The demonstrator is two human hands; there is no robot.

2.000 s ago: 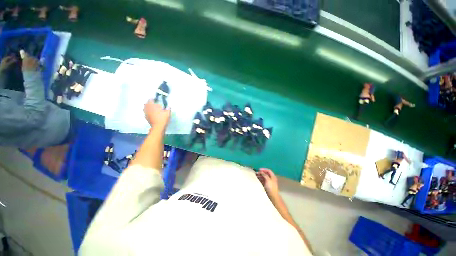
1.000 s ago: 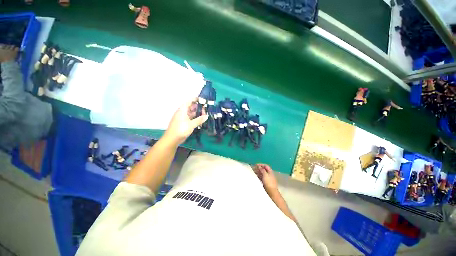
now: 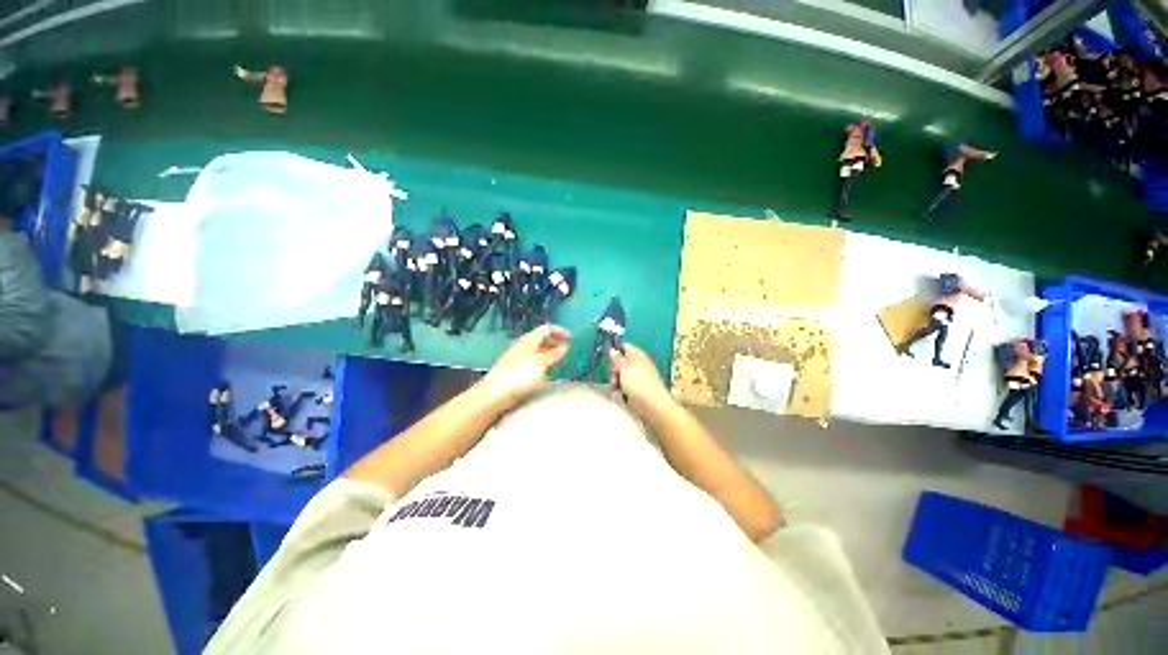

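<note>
My right hand (image 3: 634,374) holds a dark lower body part (image 3: 611,326) upright at the bench's front edge, close to my body. My left hand (image 3: 528,361) is just left of it, at the front edge, with its fingers curled near each other; whether it holds anything small cannot be told. A pile of similar lower body parts (image 3: 468,275), navy with pale bands and black legs, lies on the teal bench behind and left of my left hand.
A white plastic sheet (image 3: 284,237) lies left. Spotted cardboard (image 3: 756,288) with a white pad (image 3: 762,383) lies right, beside a white sheet (image 3: 884,275) bearing a figure (image 3: 945,320). A blue crate (image 3: 1053,346) holds figures. A belt (image 3: 512,109) runs behind. A person's sleeve (image 3: 51,320) shows left.
My left hand has moved from the pile to the front edge. My right hand has come up and now holds a lower body part. The view has shifted, so the bench appears further left.
</note>
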